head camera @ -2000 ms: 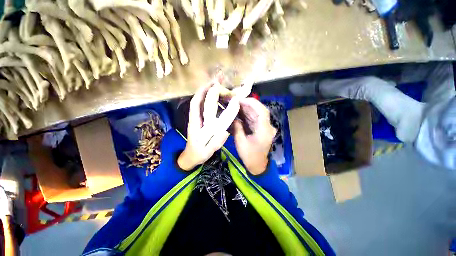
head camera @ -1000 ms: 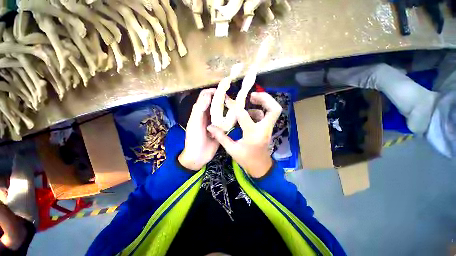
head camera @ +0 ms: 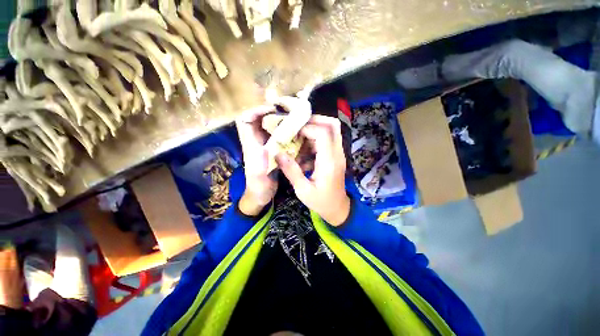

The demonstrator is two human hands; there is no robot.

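A pale tan moulded figure part (head camera: 291, 125) is held between both hands just off the bench's front edge. It looks bent and is turned so that its far end points up towards the bench. My left hand (head camera: 256, 157) grips it from the left side. My right hand (head camera: 324, 161) grips it from the right, with the thumb pressed on its lower part. The fingers hide much of it, and bright glare blurs its outline. Dense rows of tan figure parts (head camera: 99, 72) lie on the bench at the upper left.
The tan bench (head camera: 368, 39) curves across the top. Below it stand a blue bin of small tan parts (head camera: 217, 180), a blue bin of mixed small parts (head camera: 375, 154), and open cartons (head camera: 424, 151) at left and right. People's legs (head camera: 510, 62) show on both sides.
The tan part has been turned and drawn in between the hands; its two long limbs no longer stick up as before. The view has tilted, and the right-hand blue bin shows more fully.
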